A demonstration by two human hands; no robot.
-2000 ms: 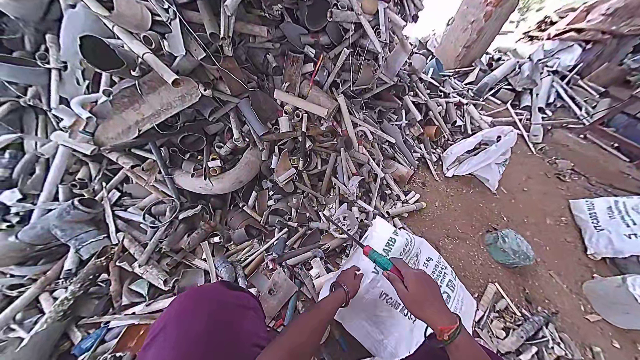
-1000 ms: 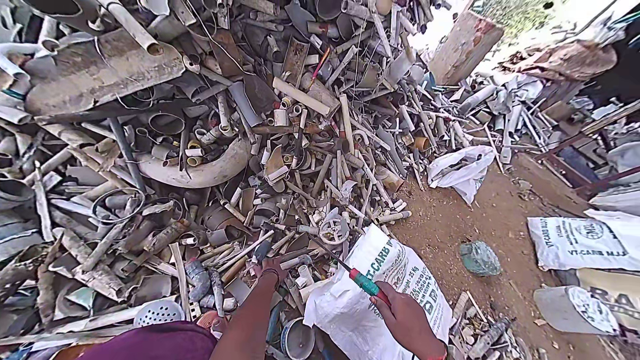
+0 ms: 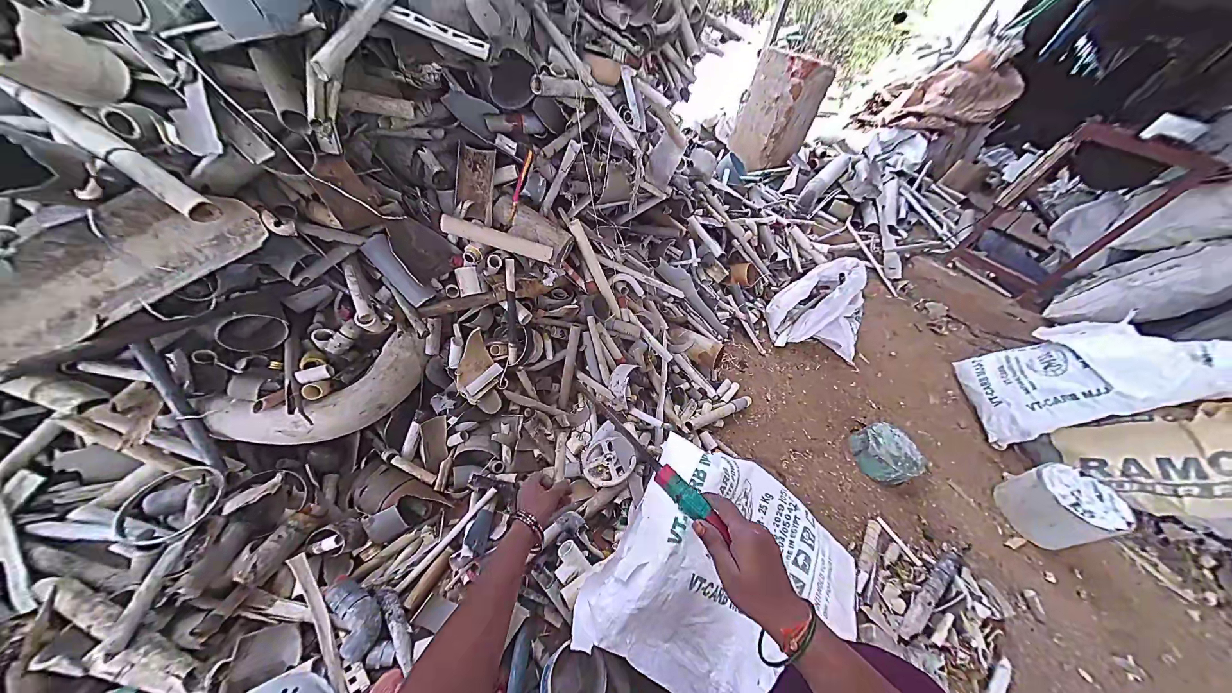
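My right hand (image 3: 751,558) is closed on the red and green handle of a long thin tool (image 3: 685,493), its dark shaft pointing up and left over the scrap. Under that hand a white woven sack (image 3: 664,597) bearing print lies over my lap. My left hand (image 3: 542,502) reaches down to the heap of scrap plastic pipes (image 3: 577,337), its fingers bent at the pieces; whether they grip one cannot be told. Just right of it lies a round pale slotted fitting (image 3: 608,460).
The pipe heap rises ahead and left, with a large curved pipe (image 3: 322,409). On the brown soil at right are a white bag (image 3: 820,306), a green bundle (image 3: 886,453), a pale tub (image 3: 1064,505) and printed sacks (image 3: 1088,375). A rusty metal frame (image 3: 1107,221) stands behind.
My left hand has moved away from beside my right hand, out to the left over the scrap. My right hand keeps hold of the tool above the sack.
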